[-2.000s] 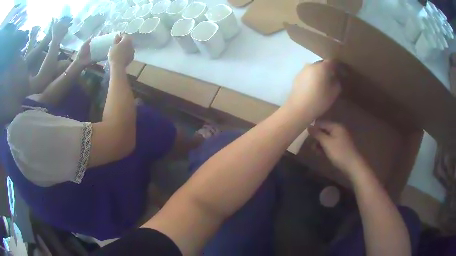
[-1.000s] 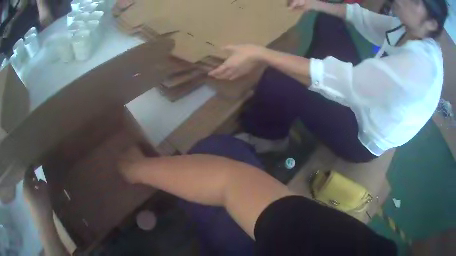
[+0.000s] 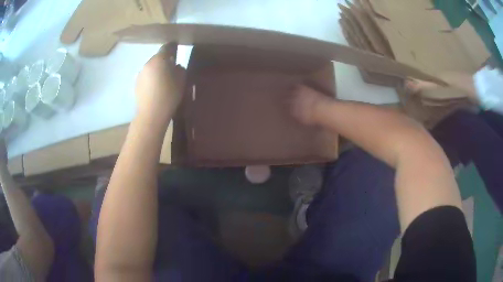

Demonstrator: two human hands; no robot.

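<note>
An open brown mailer box [image 3: 242, 118] stands at the table's front edge in front of me, its inside facing me. Its lid [image 3: 265, 44] stands up at the back and shows nearly edge-on. My left hand [image 3: 160, 82] is at the box's left end, its fingers curled at the top of the left side wall and partly hidden. My right hand [image 3: 309, 104] is inside the box near the right end, blurred; its fingers are hard to make out, and I cannot tell whether it grips anything.
White cups [image 3: 55, 91] stand in rows at the left on the white-covered table [image 3: 116, 110]. A cardboard flat [image 3: 110, 22] lies at the back left. Stacked box blanks [image 3: 413, 33] lie at the right, with a person's hand [image 3: 441, 85] beside them. Another person's arm shows at lower left.
The view has swung back left from the neighbour and yellow handbag, so the box is now central. My left hand now shows at its left end; my right hand is inside its right part.
</note>
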